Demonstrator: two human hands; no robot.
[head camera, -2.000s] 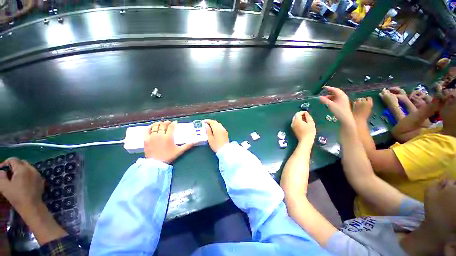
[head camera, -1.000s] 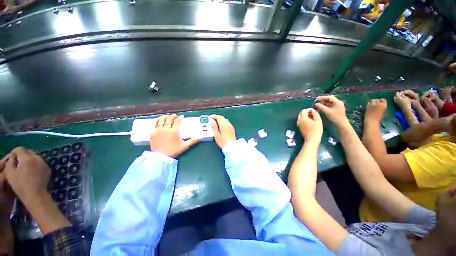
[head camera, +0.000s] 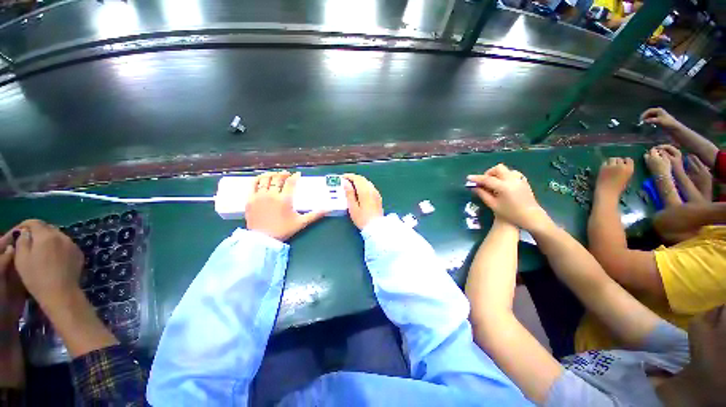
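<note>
A white power strip (head camera: 233, 196) lies on the green bench, its white cord running left. My left hand (head camera: 275, 208), with a ring, rests over the strip's middle and grips it. A small square unit (head camera: 333, 181) with a green-teal face sits at the strip's right end, above small dark slots. My right hand (head camera: 364, 202) is at that end, its fingers against the strip and beside the unit. Several small white-silver units (head camera: 426, 207) lie loose on the bench to the right of my right hand.
A blister tray (head camera: 119, 270) with black round parts and a neighbour's hands are at left. Neighbours' hands (head camera: 509, 195) and a pile of small rings (head camera: 569, 184) are at right. A dark conveyor belt (head camera: 318, 103) with one small white piece runs behind, past a green post (head camera: 593, 79).
The view has shifted, so the strip appears slightly higher and further right. My hands stay on it. The right neighbour's hands have come together, holding a small white piece.
</note>
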